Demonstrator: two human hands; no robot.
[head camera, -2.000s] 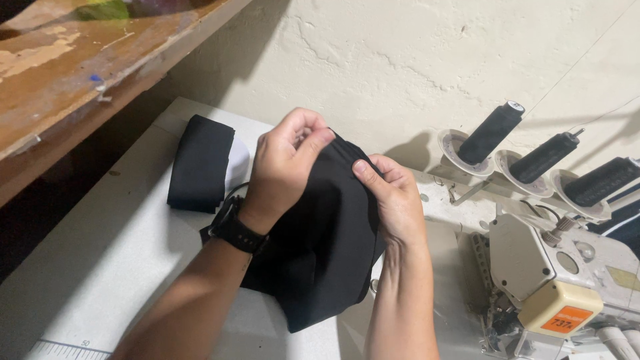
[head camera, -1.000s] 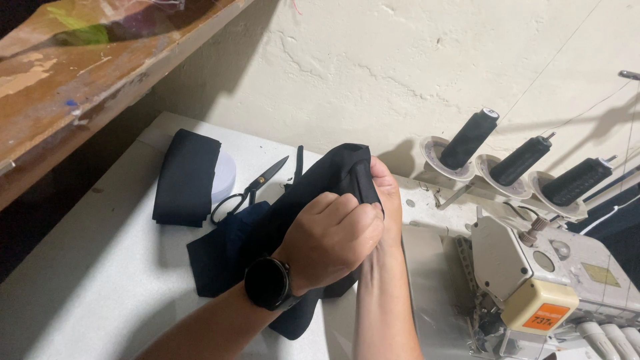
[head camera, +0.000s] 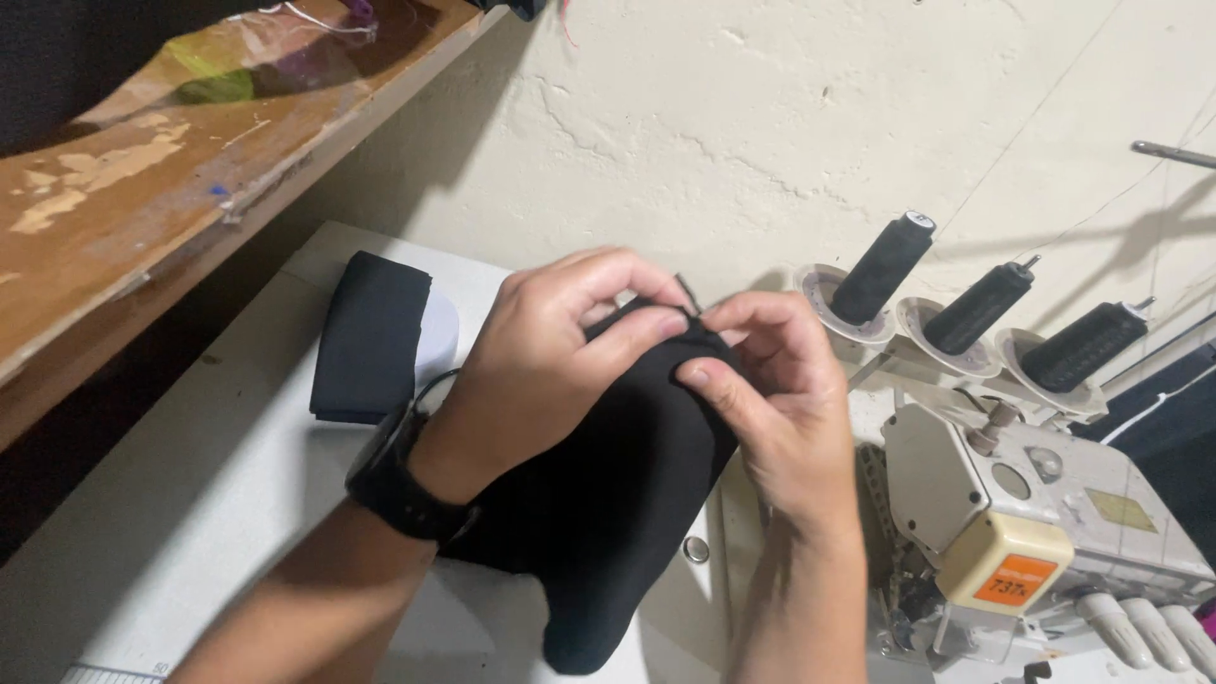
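Note:
A piece of black fabric (head camera: 608, 503) hangs from both hands over the white worktable. My left hand (head camera: 560, 351), with a black watch on its wrist, pinches the fabric's upper edge between thumb and fingers. Close beside it on the right, my right hand (head camera: 779, 389) grips the same edge with thumb and fingertips. Left of my hands, a folded stack of black fabric (head camera: 370, 337) lies partly over a round white object (head camera: 439, 328). A black handle loop (head camera: 437, 385) shows behind my left wrist; the rest of that tool is hidden.
At the right stands an overlock sewing machine (head camera: 1026, 494), with several black thread cones (head camera: 883, 271) behind it. A worn wooden shelf (head camera: 190, 218) juts in at upper left. The cracked wall (head camera: 684, 142) borders the white worktable (head camera: 218, 456). A ruler scale (head camera: 114, 674) shows at lower left.
One second ago my left fist lay across the fabric in front of my right hand; now the hands are side by side at its upper edge. The scissors seen then are mostly hidden.

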